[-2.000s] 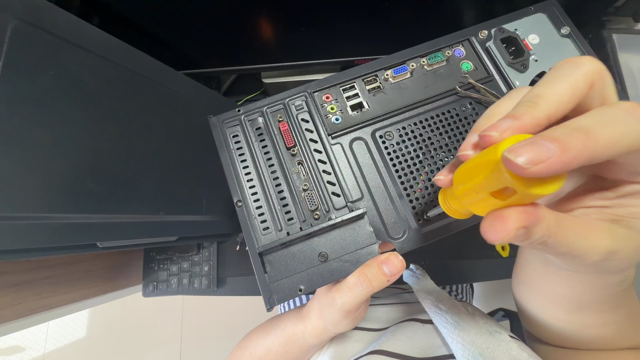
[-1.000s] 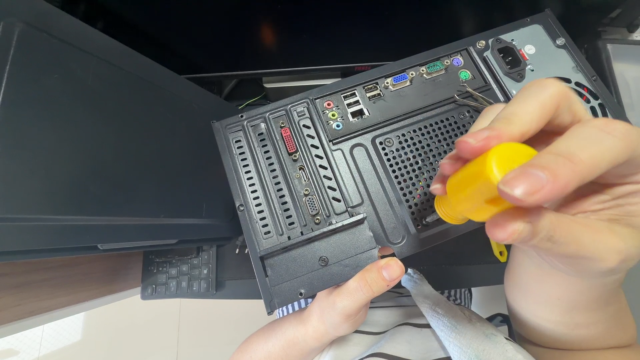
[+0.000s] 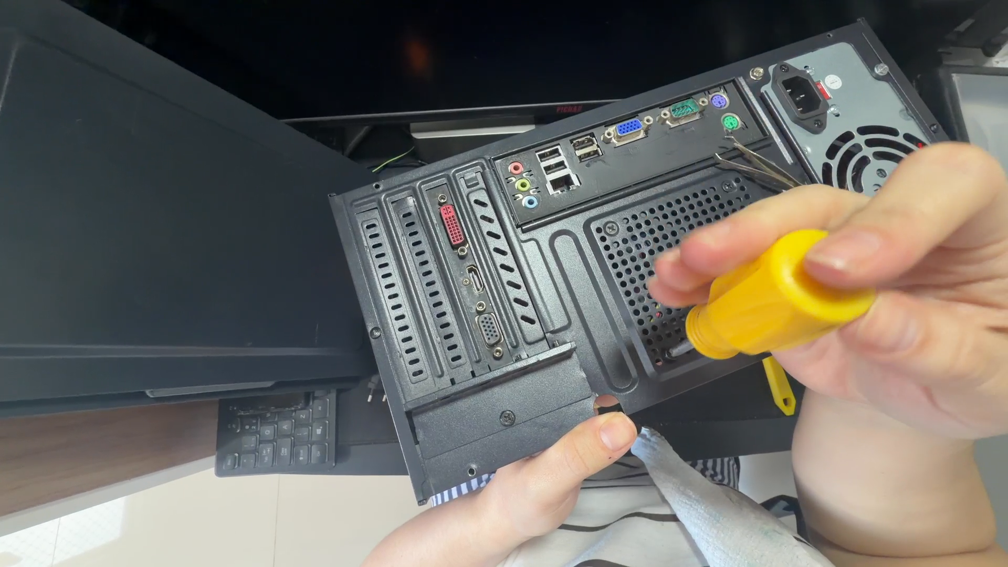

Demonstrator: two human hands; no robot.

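Note:
A black computer case is tilted with its rear panel facing me. My left hand grips its lower edge beside the expansion-slot cover, thumb on the outside and fingers hidden behind. In my right hand is a yellow-handled screwdriver, held between thumb and fingers. Its short visible shaft points at the lower corner of the perforated grille, where a screw seems to sit; contact is unclear. Above the grille, thin metal tweezers stick out, partly hidden by my right hand. The power supply is at the upper right.
A large black panel fills the left side. Behind the case stands a dark monitor. A black keyboard lies at lower left, a yellow tool handle below the case at right. A light cloth hangs near my lap.
My right hand's fingers have shifted around the yellow handle, which has changed its angle near the grille's corner. The left hand keeps its hold on the case.

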